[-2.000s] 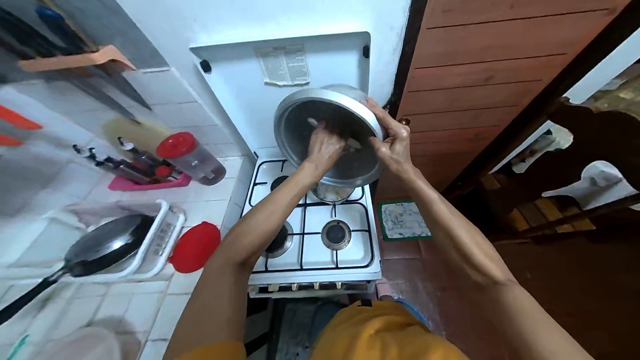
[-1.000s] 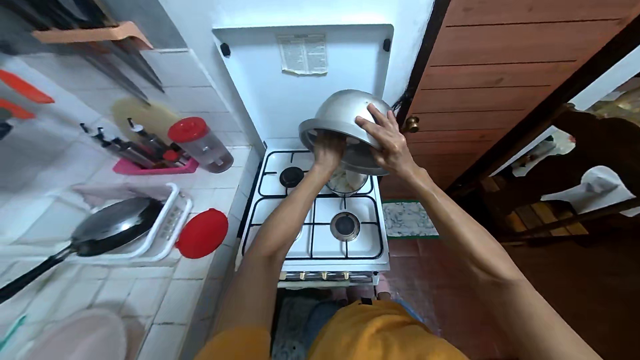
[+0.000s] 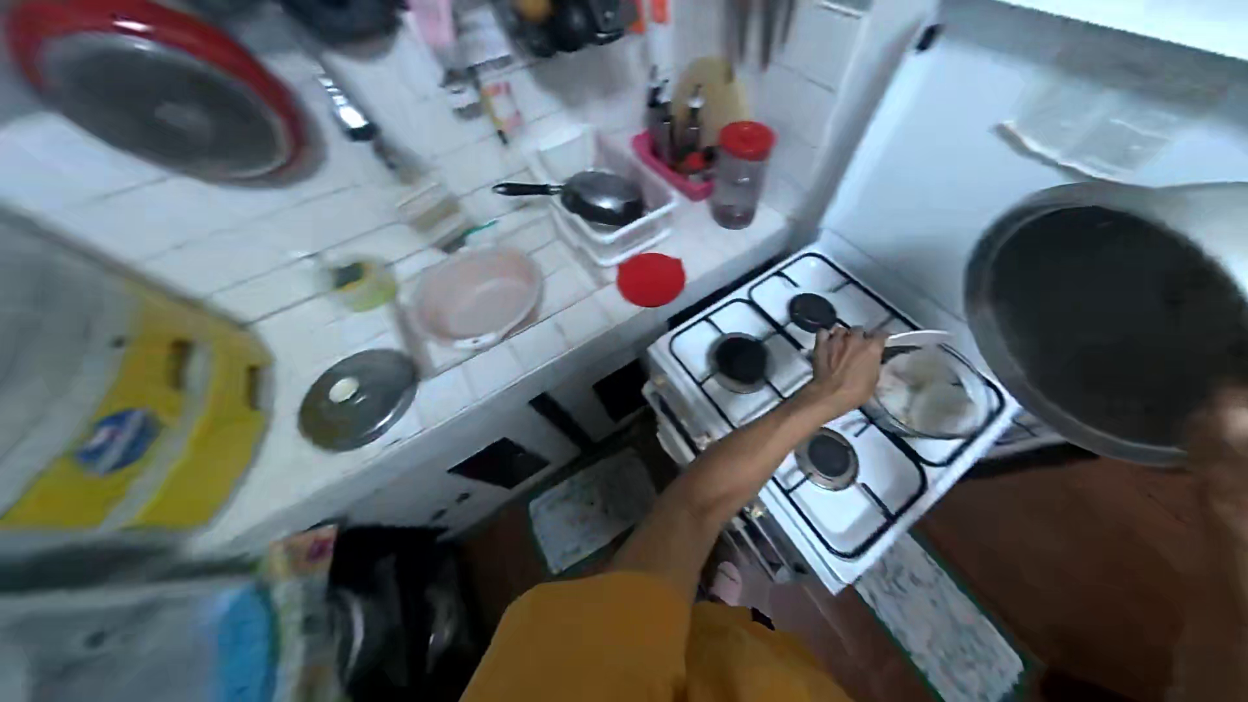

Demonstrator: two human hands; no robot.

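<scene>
My left hand [image 3: 846,366] is closed around the handle of a pale utensil [image 3: 918,337], whose end lies over a pot [image 3: 895,421] on the stove's back right burner. White food [image 3: 931,395] sits in that pot. My right hand [image 3: 1221,429], blurred at the right edge, grips the rim of a large metal pot [image 3: 1019,390], tilted so its dark inside faces me. The white gas stove [image 3: 882,507] has black grates, and its other burners hold nothing.
Left of the stove, the tiled counter [image 3: 487,390] bears a pink basin [image 3: 478,292], a metal lid [image 3: 359,400], a red lid [image 3: 651,280], a dish rack [image 3: 619,244] with a frying pan [image 3: 603,198], and a red-topped container [image 3: 741,175]. A yellow package [image 3: 146,419] stands nearer.
The large pot has moved off to the right, away from over the stove. My left hand has come out of it and is now over the smaller pot. The view has swung left.
</scene>
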